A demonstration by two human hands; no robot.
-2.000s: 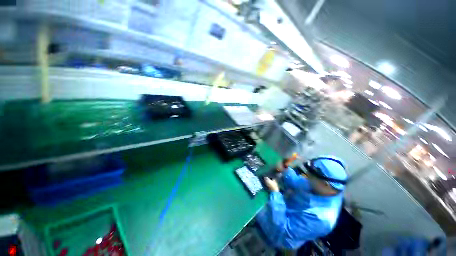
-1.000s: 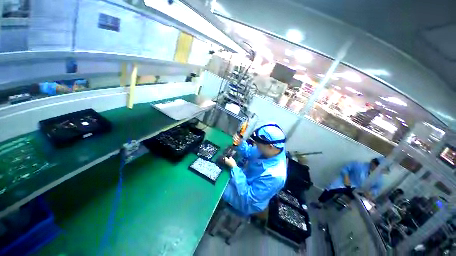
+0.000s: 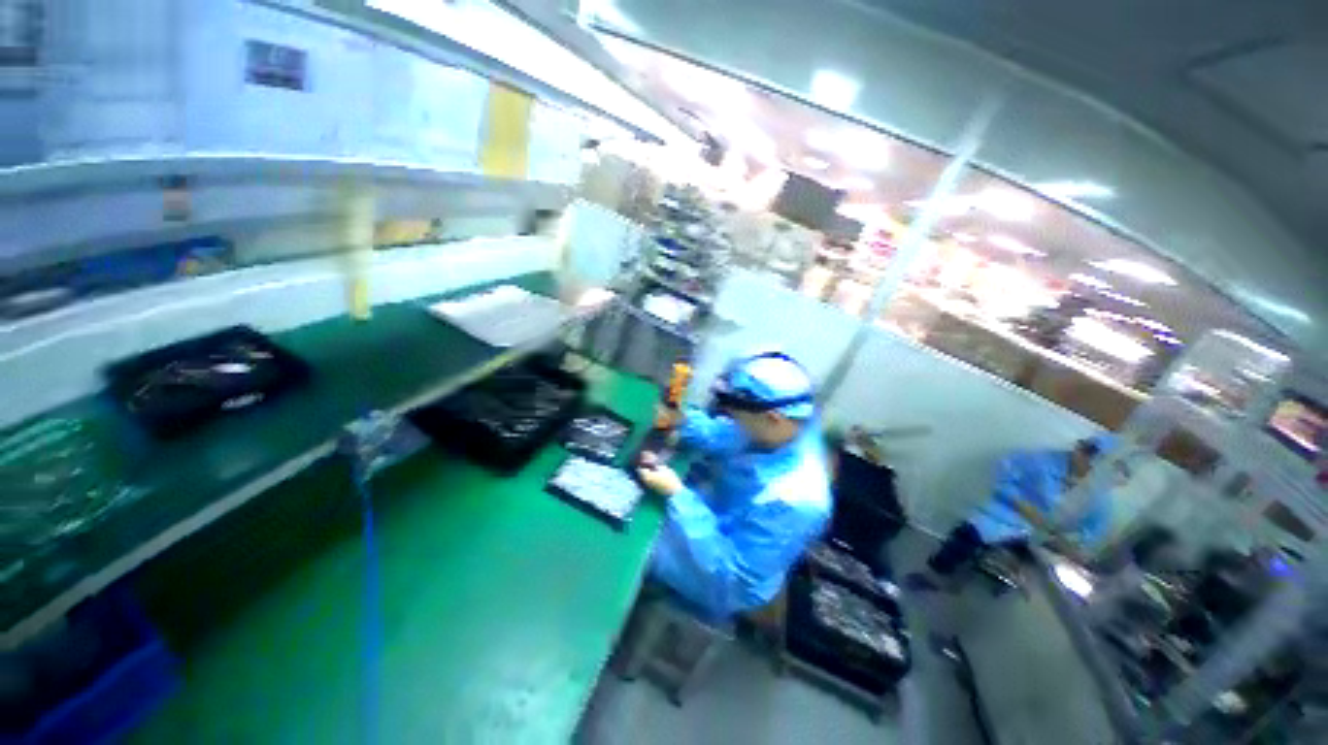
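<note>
Neither of my hands is in view. Nearest in front of me is the green mat (image 3: 452, 626) of the bench, with a blue cord (image 3: 369, 582) hanging from the shelf edge and running down across it. A blue bin (image 3: 102, 672) is under the shelf at the lower left, cut off by the picture's edge. A black tray (image 3: 503, 413) with small parts lies farther along the bench, beside a smaller dark tray (image 3: 597, 432) and a tray of pale parts (image 3: 594, 488). The picture is blurred.
A person in blue (image 3: 750, 495) sits at the bench's far end, holding an orange tool (image 3: 674, 390). Another black tray (image 3: 204, 376) and a white sheet (image 3: 498, 315) lie on the raised shelf. Black trays (image 3: 848, 635) stand by the stool. Another person (image 3: 1041, 495) sits farther right.
The view has swung right from two seconds ago, so the green tray of red parts has left the picture. Since one second ago, the seated person's orange tool has shifted slightly left.
</note>
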